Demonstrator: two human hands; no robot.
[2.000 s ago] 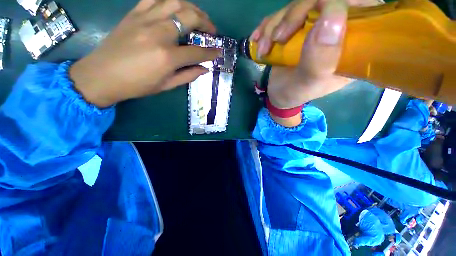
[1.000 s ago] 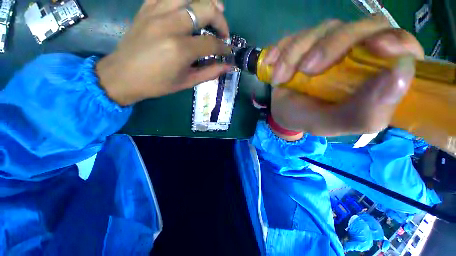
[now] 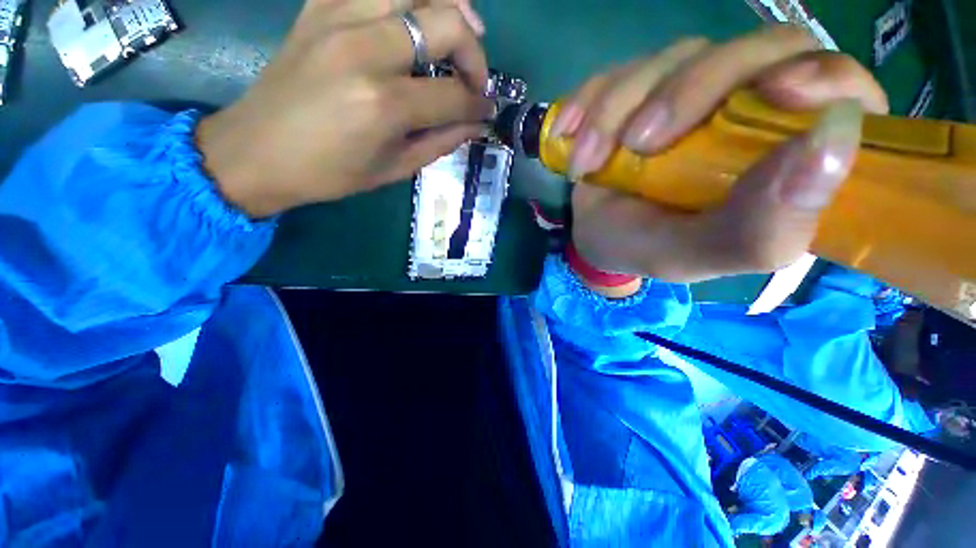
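Note:
A silvery phone frame (image 3: 460, 214) with a dark central strip lies on the dark green bench mat, its lower end near the bench edge. My left hand (image 3: 359, 102), with a ring, rests over the frame's upper end; its fingertips press there and hide most of the small board (image 3: 505, 86). My right hand (image 3: 717, 150) is wrapped around a yellow-orange electric screwdriver (image 3: 685, 177). Its black nose points left and meets the board area beside my left fingertips. The bit tip and any screw are hidden.
Loose silver-and-dark boards (image 3: 107, 37) lie at the upper left. A pale rail (image 3: 792, 19) and phone frames (image 3: 890, 32) are at the upper right. A white paper strip (image 3: 783, 287) lies at the bench's right. A black cable (image 3: 792, 396) crosses my right sleeve. People in blue smocks (image 3: 768, 490) are at lower right.
From two seconds to one second ago, the screwdriver's body swung lower and its nose moved onto the frame's upper end, while my left fingers shifted slightly right. Since then, little has changed.

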